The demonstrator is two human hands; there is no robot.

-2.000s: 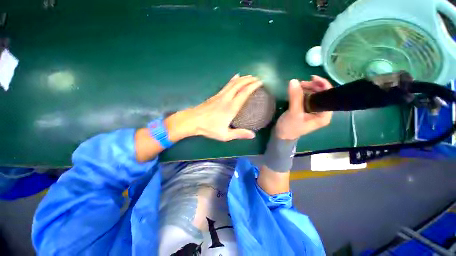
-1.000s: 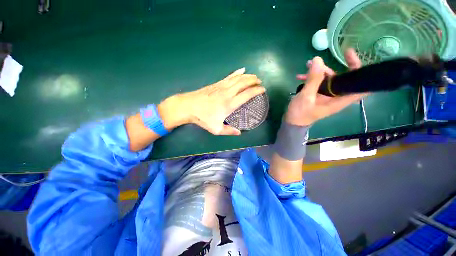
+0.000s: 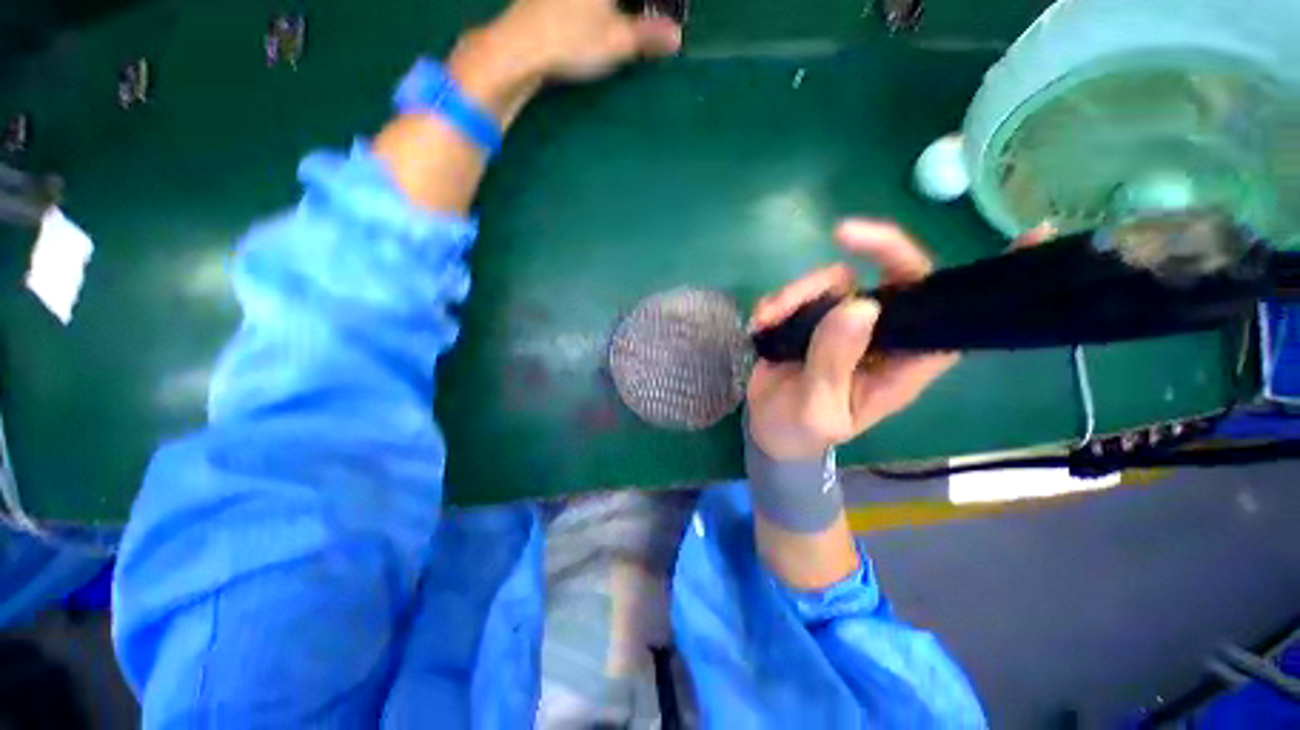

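Observation:
My left hand [image 3: 563,32] is stretched out to the top edge of the picture, partly cut off there. Its fingertips are at a small dark electronic unit [image 3: 659,9]; whether they grip it cannot be told. My right hand [image 3: 827,350], with a grey wristband, holds the black electric screwdriver [image 3: 998,302], which lies nearly level with its nose pointing left. The round grey dotted screw tray [image 3: 679,358] lies flat on the green bench [image 3: 549,292], just left of the screwdriver nose. The bit is not clearly visible.
Small dark units [image 3: 285,40] are spaced along the far side, with another [image 3: 901,13] farther right. A mint-green desk fan [image 3: 998,107] stands at the right, behind the screwdriver. A white paper tag [image 3: 60,265] is at far left. A black power strip [image 3: 1141,448] runs along the near right edge.
My left hand has left the screw tray and moved to the far side, uncovering the whole tray. My right hand and the screwdriver have moved left and nearer, beside the tray.

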